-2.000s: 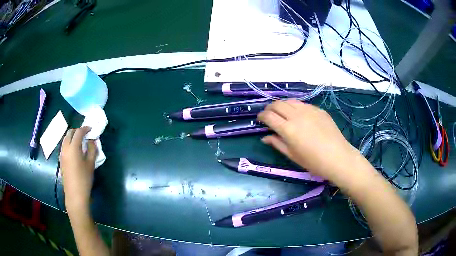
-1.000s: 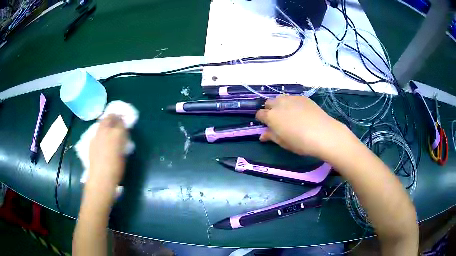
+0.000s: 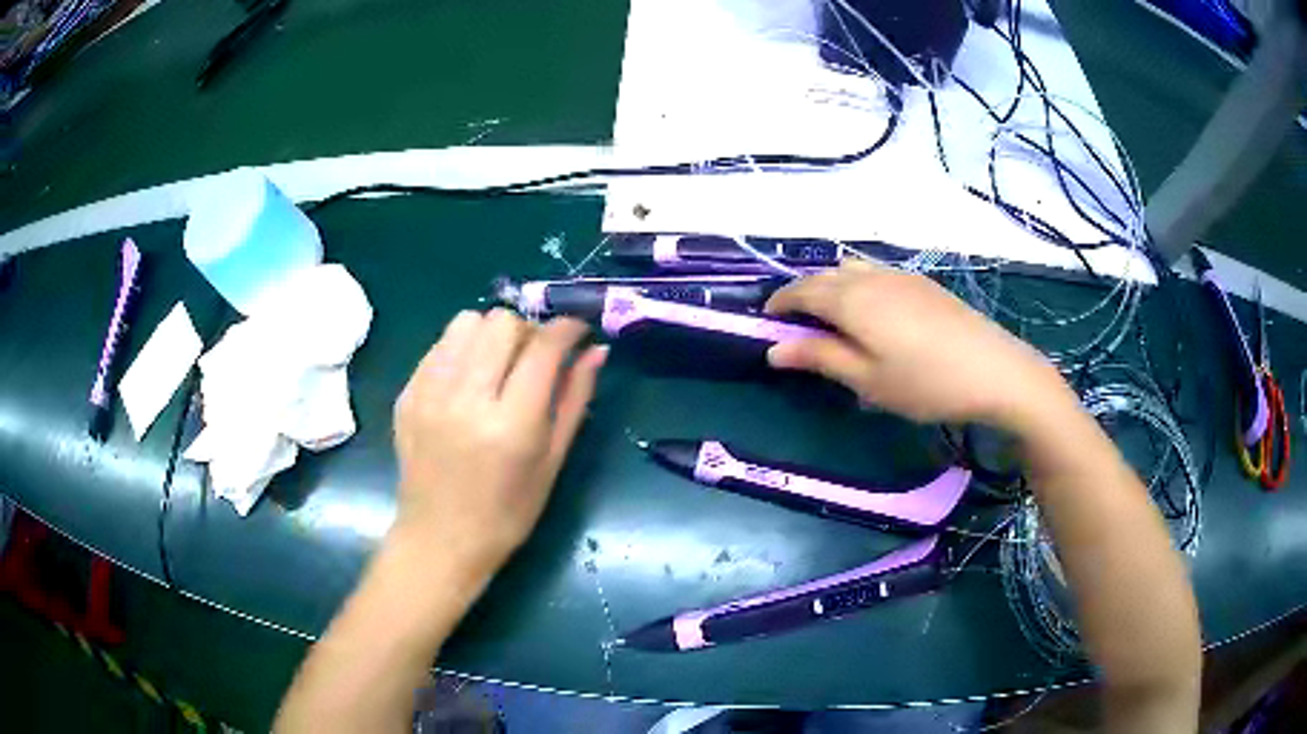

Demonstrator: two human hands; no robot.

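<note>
My right hand holds a black and pink 3D pen by its rear half, tip to the left. My left hand is at that pen's tip, fingers curled; the tip is hidden, so I cannot tell whether they touch it. Another pen lies just behind the held one, partly covered. A further pen lies along the white board's edge. Two more pens lie nearer me, one curved and one with its keys showing. A crumpled white tissue lies left of my left hand.
A light-blue container, a flat white card and a spare pen are at left. A white board bears a black box and cords. Coiled clear filament and red-yellow scissors are at right.
My left hand has let go of the tissue and moved right to the pen tips. My right hand has lifted or shifted one pen back towards the pen behind it.
</note>
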